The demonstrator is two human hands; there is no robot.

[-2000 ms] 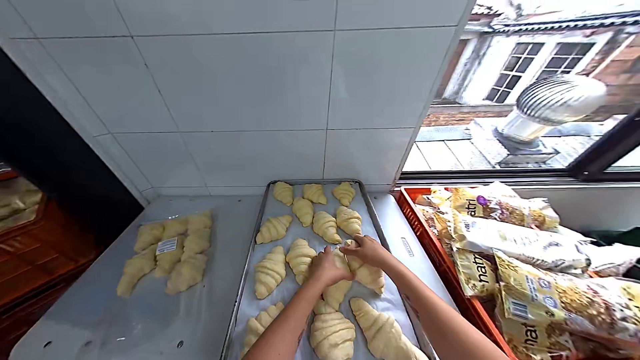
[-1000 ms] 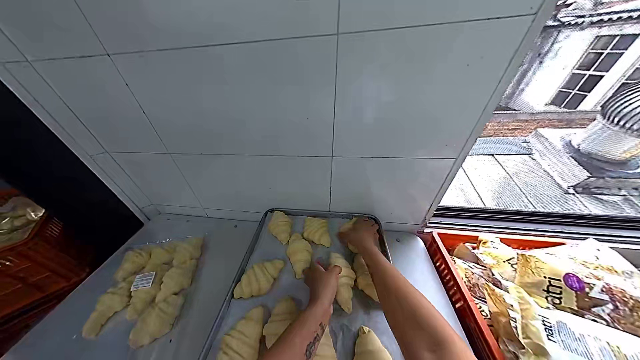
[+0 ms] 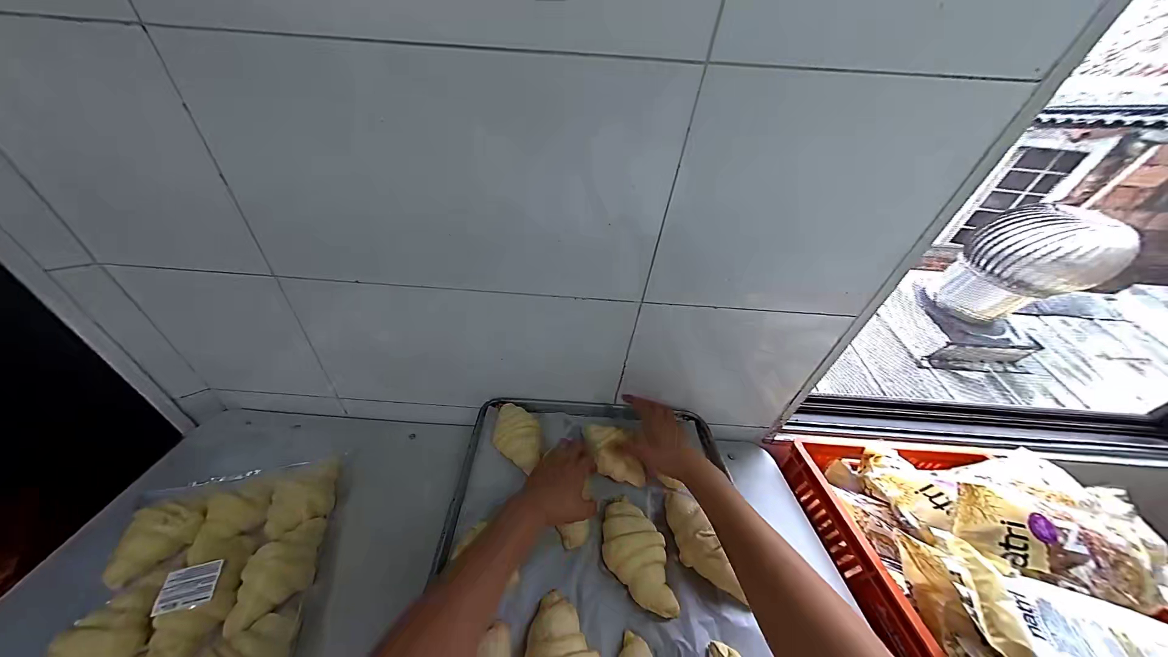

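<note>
Unbaked croissants lie on a paper-lined metal baking tray (image 3: pixel 464 484) set against the tiled wall. At its far end my right hand (image 3: pixel 659 443) touches the right side of a croissant (image 3: pixel 614 453). My left hand (image 3: pixel 558 484) rests over another croissant, its fingertips near the left side of the first; whether it grips anything is hidden. A croissant (image 3: pixel 517 436) lies in the far left corner. Nearer the camera are a croissant (image 3: pixel 636 555) in the middle and one (image 3: pixel 703 543) partly behind my right forearm.
A clear plastic bag of unbaked croissants (image 3: pixel 274 566) with a label lies on the metal counter (image 3: pixel 383 511) at left. To the right, a red plastic crate (image 3: pixel 844 538) holds printed bags (image 3: pixel 1013 529) below the window. The tiled wall (image 3: pixel 474 347) rises directly behind the tray.
Both hands have moved from the middle of the tray to its far end since two seconds ago. The far middle croissant now sits turned between them.
</note>
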